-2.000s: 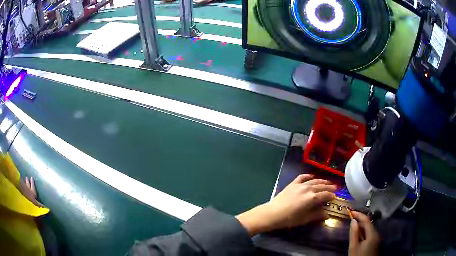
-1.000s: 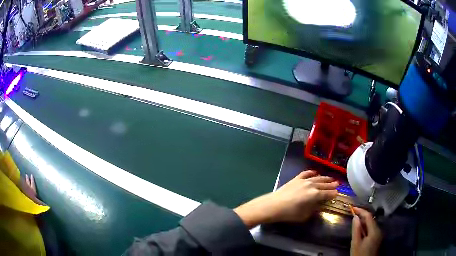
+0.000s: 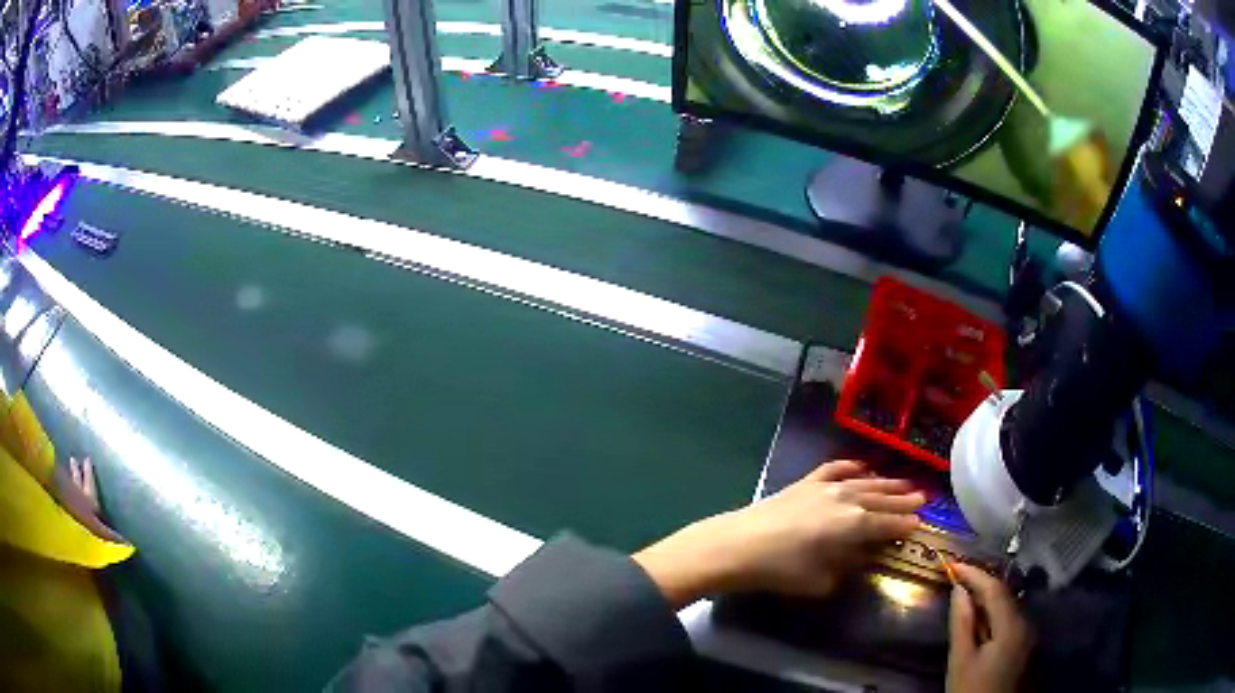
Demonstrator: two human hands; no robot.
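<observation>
A bar housing with a row of small dark holes lies on the dark base plate under the white microscope head. My left hand rests over the bar's left end, which it hides; its fingers seem to hold the bar there. My right hand holds a thin orange-tipped pick like a pen, with its tip at the bar. The monitor shows large rings and a thin pale rod with a yellowish blurred end at the right.
A red divided parts bin with small dark pieces stands behind the bar. Green belt with pale rails and metal posts lies left. A white slab is farther back. A person in yellow is at the left edge.
The monitor picture has changed from a blurred white glow to sharper rings with a rod across them. The view has shifted slightly. Both hands stay at the bar.
</observation>
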